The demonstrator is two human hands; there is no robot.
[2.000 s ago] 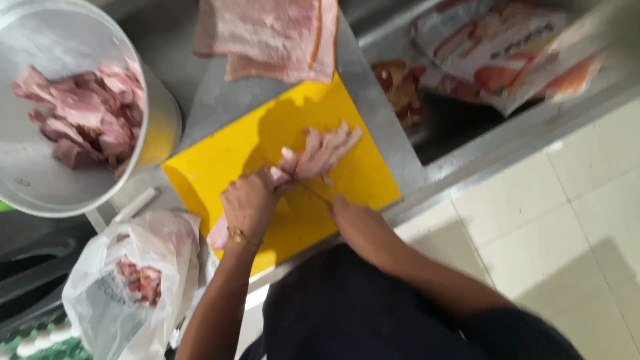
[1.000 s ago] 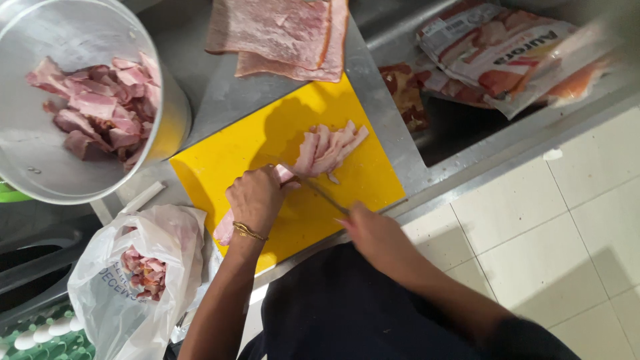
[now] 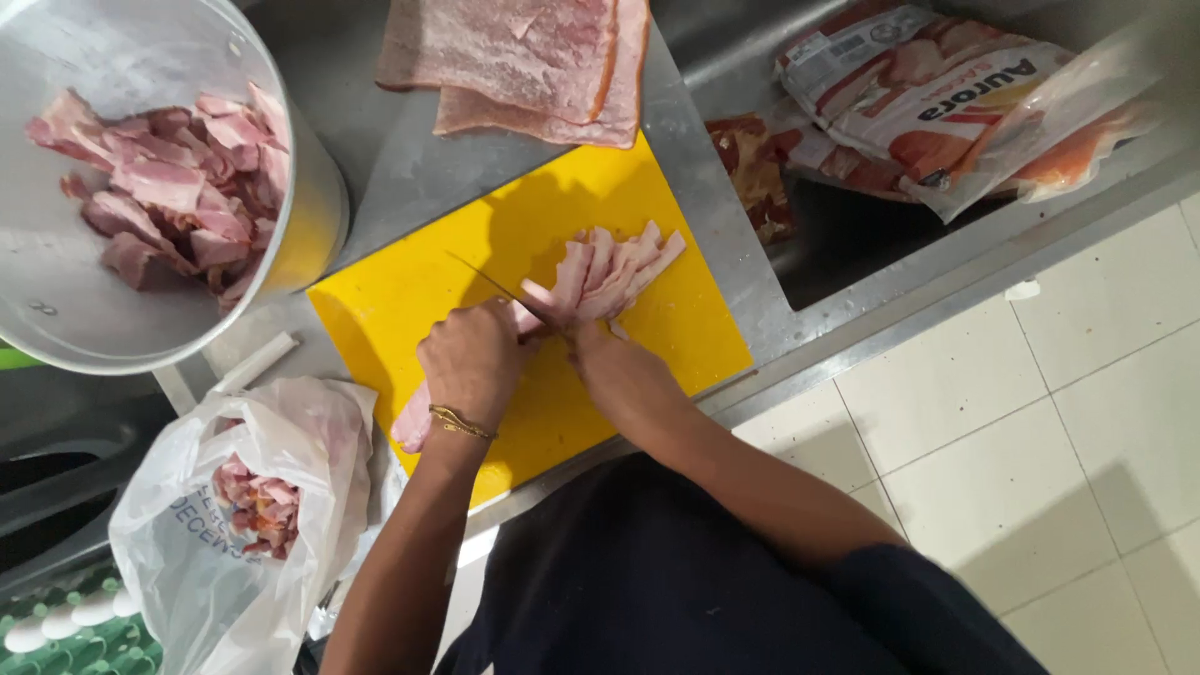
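A yellow cutting board [image 3: 375, 300] lies on the steel counter. My left hand [image 3: 473, 361] presses down on a long piece of bacon [image 3: 412, 420], whose ends show on both sides of the hand. My right hand [image 3: 614, 370] grips a knife [image 3: 506, 291] by its handle, which the fingers hide. The blade crosses the bacon just beyond my left fingers and points to the upper left. Cut strips of bacon [image 3: 614, 272] lie fanned out on the board, right of the blade. Large bacon slabs [image 3: 525, 56] overlap the board's top corner.
A large metal pot [image 3: 314, 216] with bacon pieces stands at upper left. Below it is a plastic bag [image 3: 328, 469] holding chopped meat. The steel sink [image 3: 816, 272] at right holds Aurora bacon packages [image 3: 937, 103]. White eggs [image 3: 61, 622] sit in a green tray at lower left.
My right hand has moved left and closer to my left hand, and the blade now reaches farther to the upper left. My left hand stays on the bacon.
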